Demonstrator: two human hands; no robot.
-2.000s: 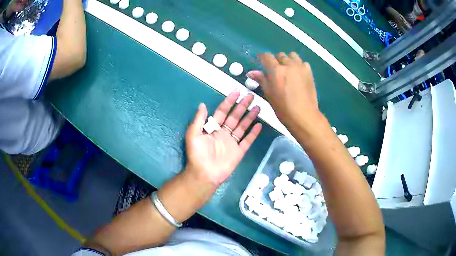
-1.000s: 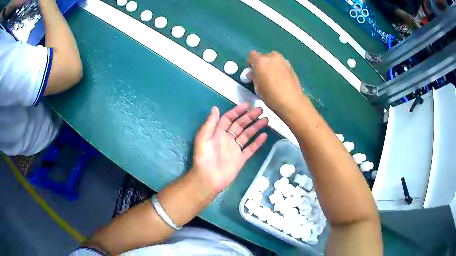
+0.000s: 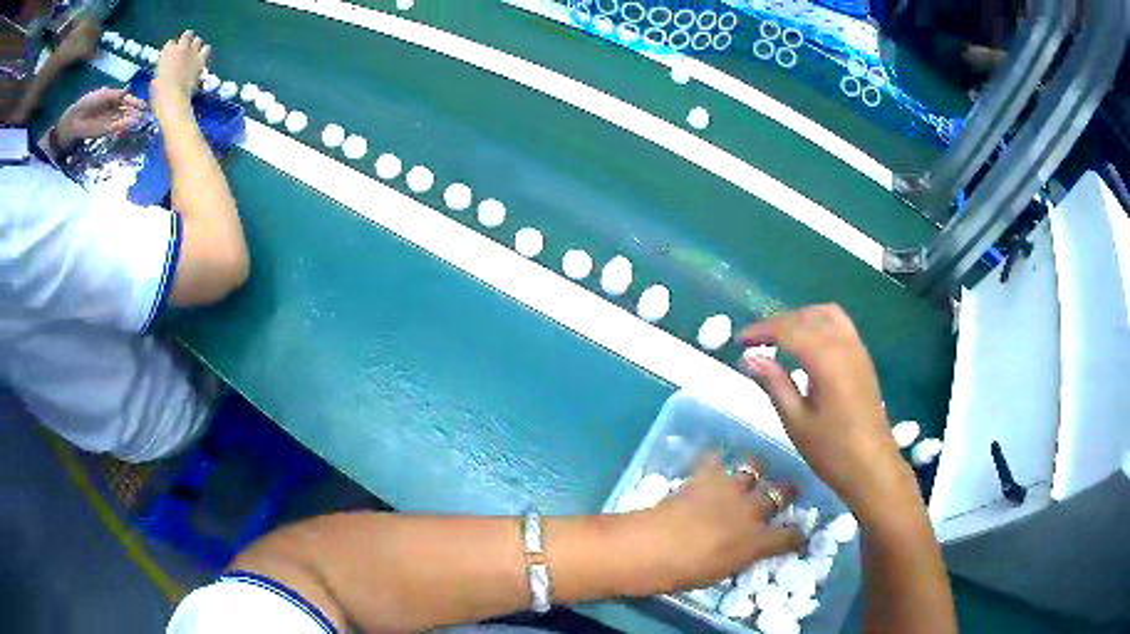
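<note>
Small white plastic parts [image 3: 529,242] lie in a row on the dark green conveyor belt [image 3: 496,136], beyond a white guide strip [image 3: 558,311]. My right hand [image 3: 824,384] is over the belt at the row's near end, thumb and fingers around a white part [image 3: 758,358]. My left hand [image 3: 725,526] is palm down in the clear parts tub [image 3: 644,448], over loose white parts; its fingertips are blurred, and whether it grips one cannot be seen.
A neighbouring worker [image 3: 87,291] sits at left with a blue parts tray [image 3: 223,128]. The white machine housing [image 3: 1010,372] and metal frame posts [image 3: 991,149] stand at right. Pale rings [image 3: 777,43] lie on blue at the far side.
My left hand has turned over and gone from beside the tub into it. My right hand has moved right and nearer along the row. The view has shifted, showing more of the neighbour and the row.
</note>
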